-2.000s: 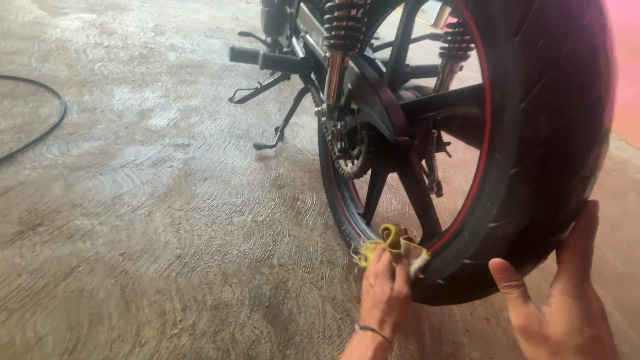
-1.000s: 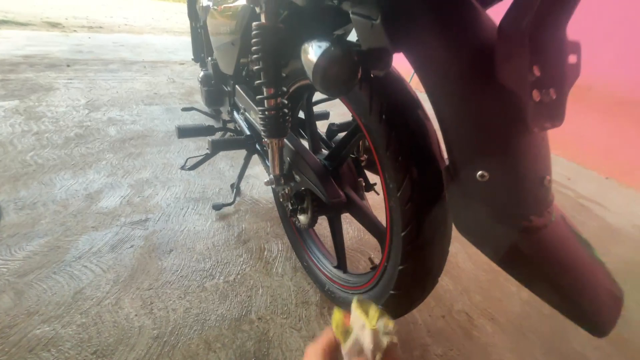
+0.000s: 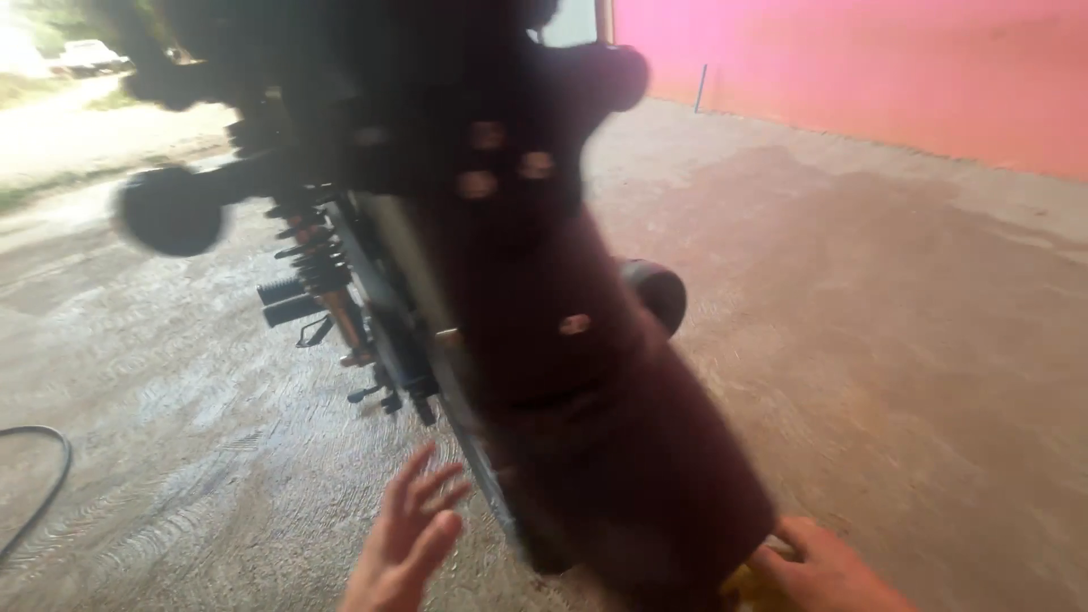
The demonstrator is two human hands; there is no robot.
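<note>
The dark rear mudguard of a motorcycle (image 3: 595, 408) slopes down through the middle of the head view, blurred. At its lower right end is my right hand (image 3: 820, 565), its fingers closed on a yellow cloth (image 3: 752, 586) that shows only in part beside the mudguard's edge. My left hand (image 3: 408, 535) is left of the rear tyre (image 3: 489, 476), fingers spread and nothing in them. The mudguard hides most of the rear wheel.
A rear shock absorber (image 3: 319, 263) and a footrest (image 3: 289, 302) stick out on the motorcycle's left side. A black hose (image 3: 64, 476) curves over the wet concrete floor (image 3: 212, 476) at far left. A pink wall (image 3: 867, 76) stands at the right rear.
The view has swung to the motorcycle's rear. The left hand, out of view a second ago, shows beside the tyre. The cloth, earlier at the wheel rim, is now by the mudguard's lower end.
</note>
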